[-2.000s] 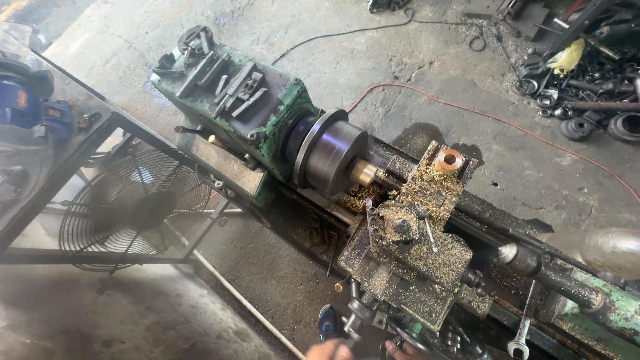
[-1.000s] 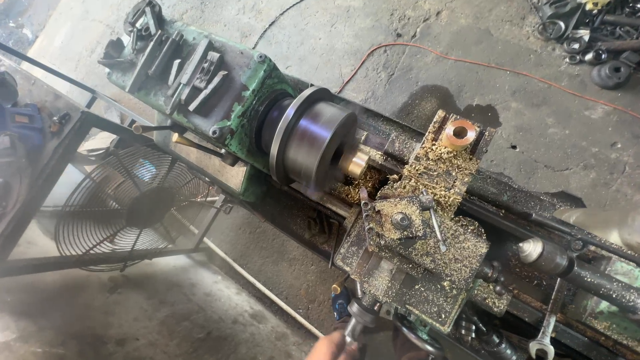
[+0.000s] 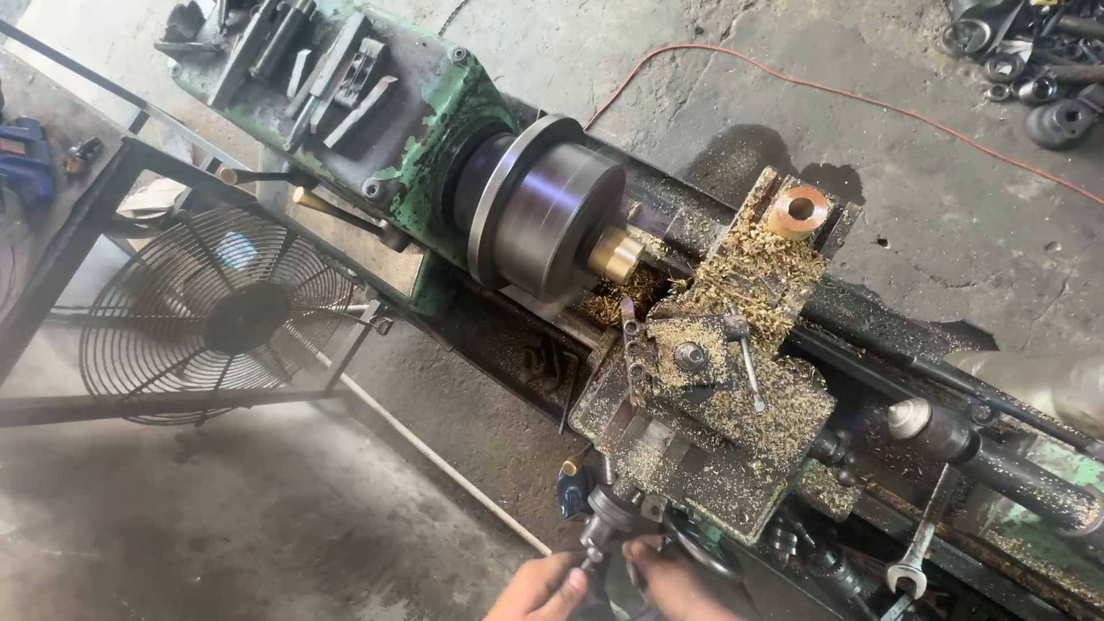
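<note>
At the bottom centre, my left hand [image 3: 545,586] is closed on the crank handle of the lathe's cross-slide handwheel [image 3: 611,511]. My right hand [image 3: 668,576] is just right of it, fingers curled near the carriage handwheel [image 3: 703,543]; what they touch is hidden. Above, the lathe chuck [image 3: 552,216] holds a brass cylinder [image 3: 616,255]. The tool post [image 3: 689,355], with a cutting tool [image 3: 629,323] on its left side and a clamp lever [image 3: 752,371], sits below right of the brass part. Brass chips cover the slides.
A bronze bushing [image 3: 798,212] stands on the cross slide's far end. Metal bars [image 3: 332,82] lie on the green headstock [image 3: 431,147]. A caged fan [image 3: 228,319] is at left, the tailstock centre [image 3: 909,418] at right, above an open-end wrench [image 3: 914,552]. An orange cable [image 3: 828,86] crosses the floor.
The view has shifted, and both hands now show more fully at the bottom. The left hand stays at the crank handle.
</note>
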